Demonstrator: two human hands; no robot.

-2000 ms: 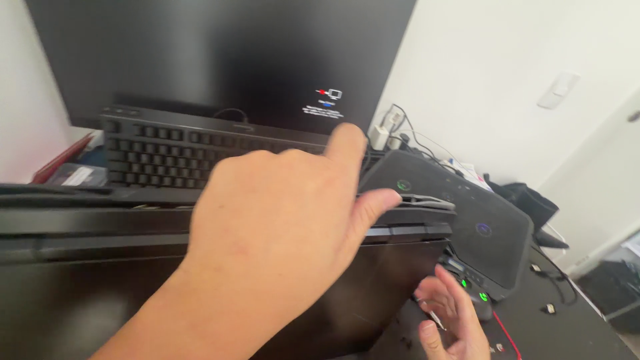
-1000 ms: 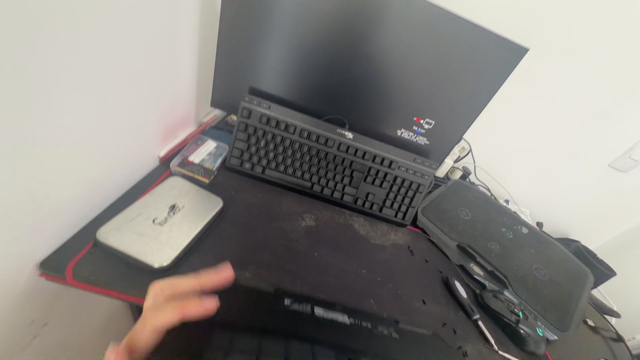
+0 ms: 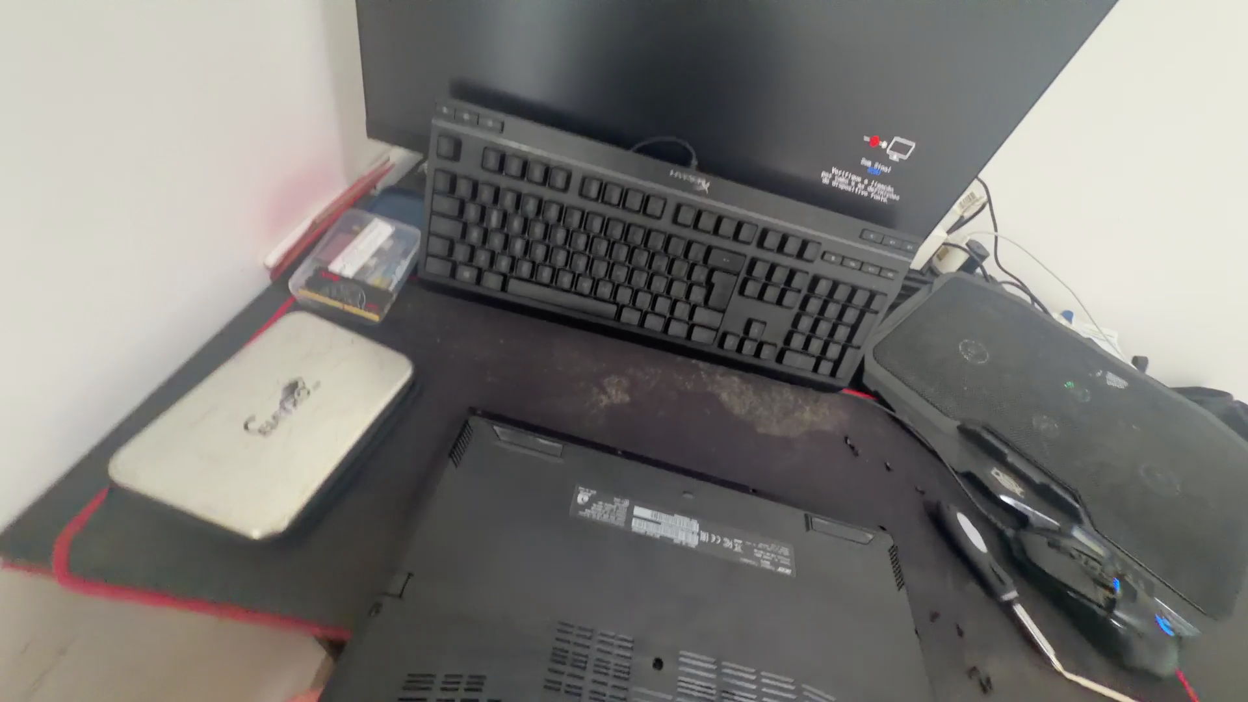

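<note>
A black laptop (image 3: 624, 595) lies bottom side up on the dark desk mat (image 3: 468, 341), its vents, rubber feet and a printed label facing up. At the bottom frame edge, by the laptop's left side, a sliver of skin shows, likely a fingertip of my left hand (image 3: 308, 695); the rest of that hand is hidden. My right hand is out of view. To the laptop's right lies a screwdriver (image 3: 990, 565) with a black and white handle, beside a black computer mouse (image 3: 1092, 595). Several small dark pieces (image 3: 934, 616) are scattered between laptop and screwdriver.
A black keyboard (image 3: 624, 253) leans against the monitor (image 3: 682, 88). On the left are a silver case (image 3: 263, 424) and a clear plastic box (image 3: 356, 263). A black laptop cooling pad (image 3: 1053, 419) stands at the right, with cables (image 3: 1004, 234) behind it.
Both hands were over the laptop area two seconds ago; now my right hand is gone and my left is almost out of frame. The laptop, raised before, now lies flat. The view has shifted.
</note>
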